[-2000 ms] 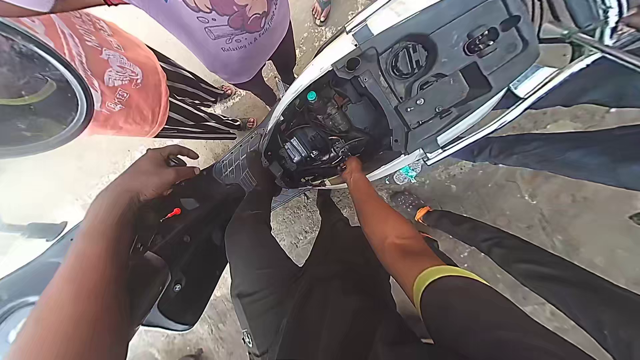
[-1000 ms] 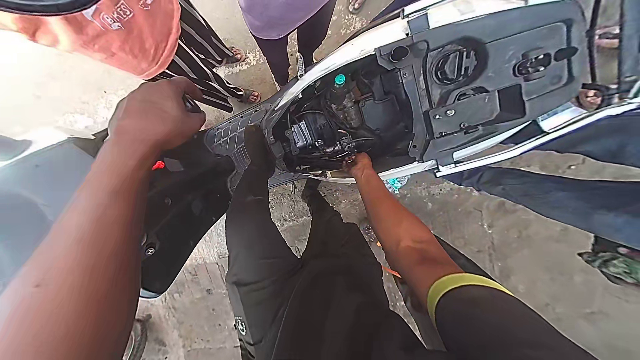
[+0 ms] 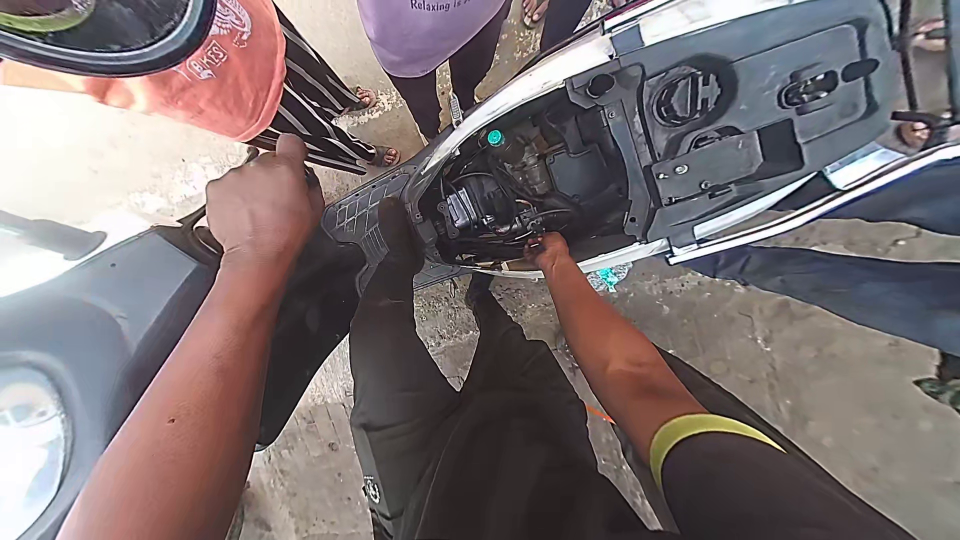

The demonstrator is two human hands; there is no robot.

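Note:
A scooter stands across the view, its engine bay uncovered, with wires, metal engine parts and a turquoise cap inside. My right hand reaches over the near rim of the bay, fingertips at the wiring; whether they pinch a wire is too small to tell. My left hand is curled around the scooter's handlebar grip at the left, thumb on top; the grip is mostly hidden by the hand. My foot rests on the ridged footboard.
Beyond the scooter stand a person in an orange top and a person in a purple top. A mirror juts in at top left. Someone's dark trouser legs are close at right. Crumpled clear plastic lies below the bay.
My left hand has closed around the handlebar grip; two seconds ago its fingers were looser. My right hand stays at the engine bay's near edge. The view has shifted.

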